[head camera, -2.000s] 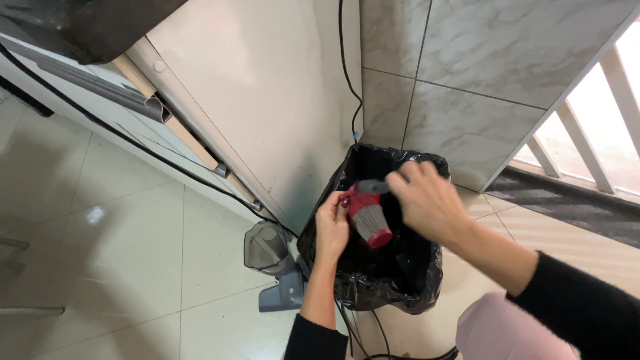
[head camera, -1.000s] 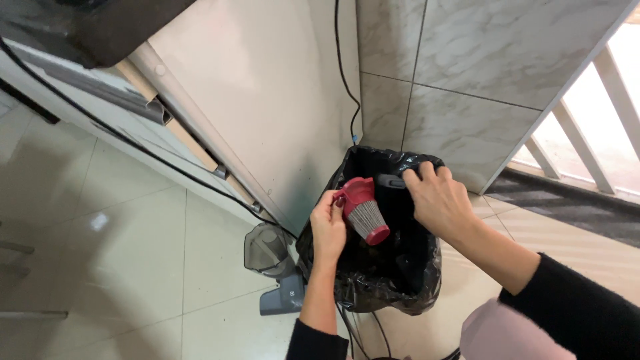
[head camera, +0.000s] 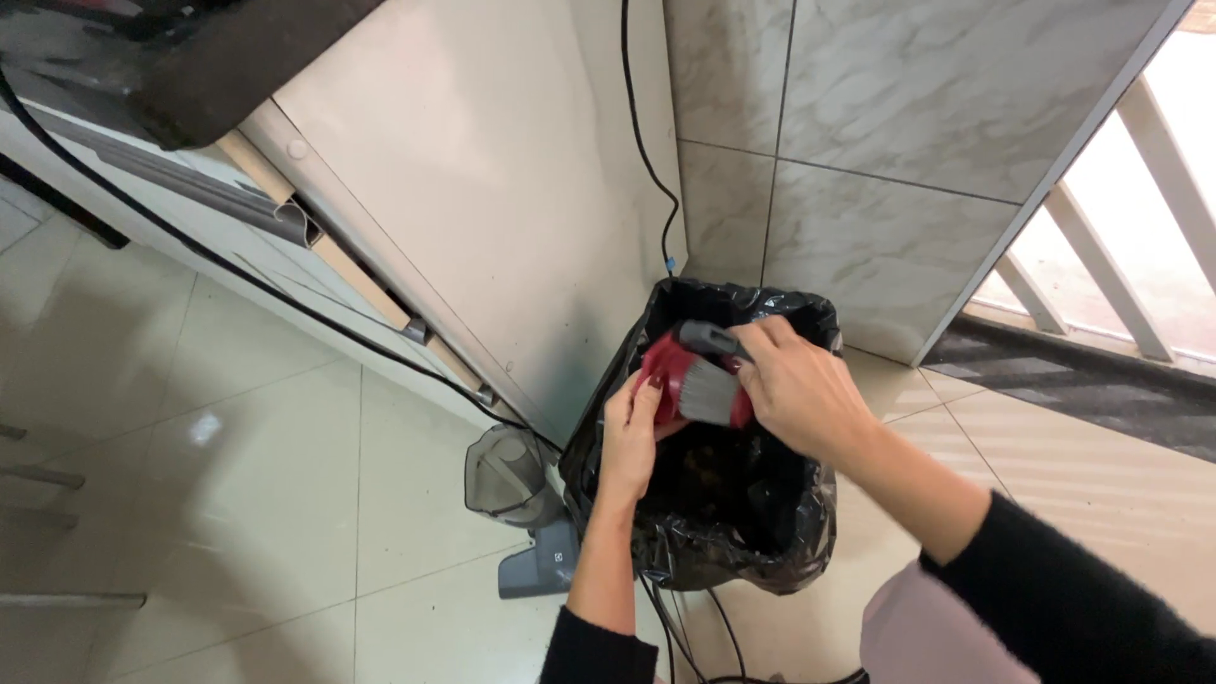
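Observation:
Above a trash bin lined with a black plastic bag (head camera: 731, 565), my left hand (head camera: 629, 437) holds a red vacuum cleaner filter (head camera: 708, 391) with grey pleats by its red rim. My right hand (head camera: 798, 380) grips a small dark grey tool (head camera: 708, 337), perhaps a brush, whose end lies over the filter's upper side; its working end is hidden. A translucent vacuum dust cup (head camera: 508, 475) stands on the floor left of the bin. Beside it lies a grey vacuum floor head (head camera: 540, 565), partly behind my left forearm.
A white cabinet side (head camera: 475, 190) rises left of the bin, with a marbled tile wall (head camera: 883, 142) behind. One black cable (head camera: 285, 306) runs along the cabinet; other cables (head camera: 727, 627) lie below the bin. A white railing (head camera: 1092, 256) and dark sill are at the right.
The filter has turned from pointing down to lying more sideways. My right hand has brought the grey tool from beside the filter onto its upper part.

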